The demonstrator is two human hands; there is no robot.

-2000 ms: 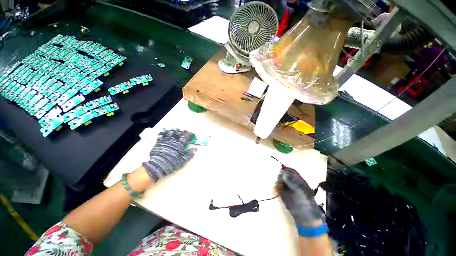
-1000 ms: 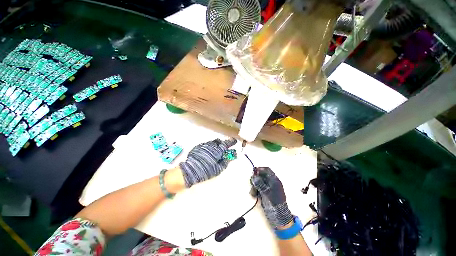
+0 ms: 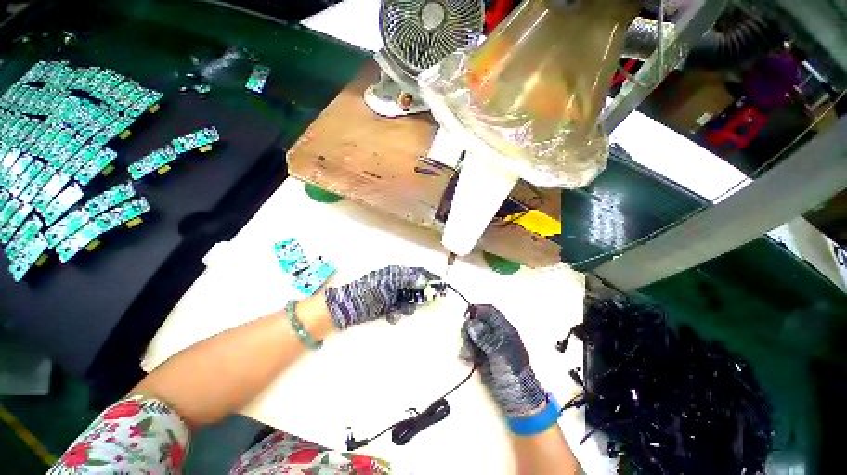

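My left hand, in a striped grey-black knit glove, pinches a small circuit board just below the dark tip under the white cone. My right hand, in a darker grey glove, holds a thin black cable. The cable's end reaches the board's edge; whether it is joined to it is too small to tell. The cable's tied bundle lies on the cream-white work board. Two small joined-looking circuit boards lie left of my left hand.
Rows of circuit boards lie on a black mat at left. A tangled cable pile is at right. A brown stand carries a yellow item. A fan and plastic-wrapped hood stand behind.
My left hand put two boards down on the work board, then brought another board under the tip. My right hand moved the cable end left and up to meet that board.
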